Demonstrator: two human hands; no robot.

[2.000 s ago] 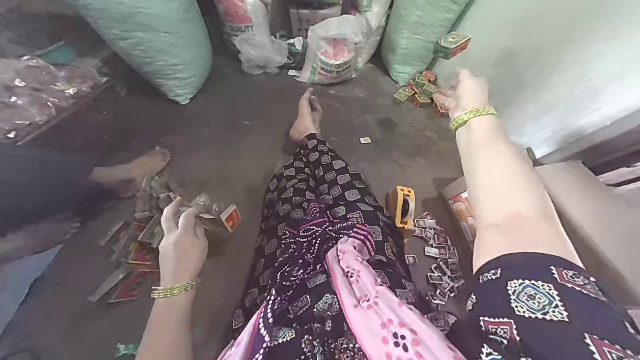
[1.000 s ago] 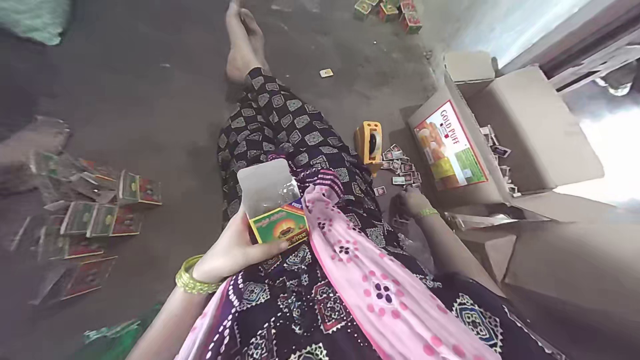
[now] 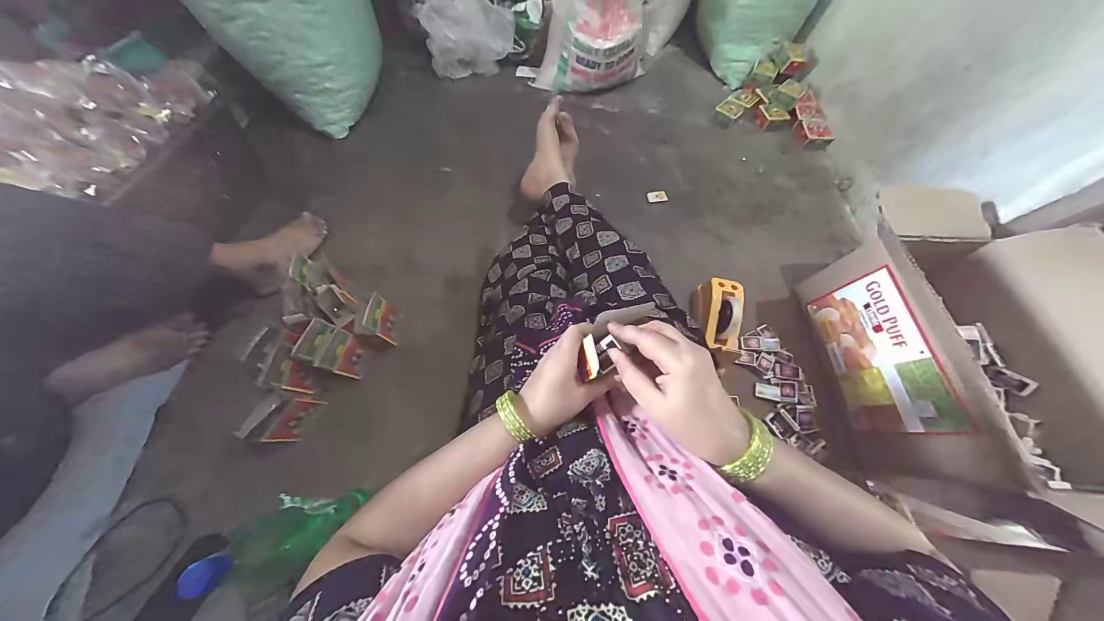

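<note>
Over my lap, my left hand [image 3: 561, 384] holds a small open printed carton [image 3: 592, 355], its flap raised. At the carton's mouth are the fingertips of my right hand [image 3: 681, 379], touching a small dark-and-white piece [image 3: 609, 345] that looks like one of the small packets. More small packets [image 3: 780, 371] lie scattered on the floor to my right, beside a yellow tape dispenser [image 3: 722, 313]. Flat-looking and partly opened green-and-red cartons [image 3: 323, 345] are heaped on the floor at my left. The inside of the held carton is mostly hidden by my fingers.
A printed cardboard box [image 3: 888, 345] with small packets inside stands at my right. Closed small cartons [image 3: 776, 99] are piled near the wall. Green sacks [image 3: 297, 60] and a white printed sack [image 3: 595, 47] stand ahead. Another person's foot [image 3: 272, 250] is beside the left heap.
My right hand has come from the floor packets at the right to the carton in my left hand. Two seconds ago it was by the far carton pile. The view has shifted largely.
</note>
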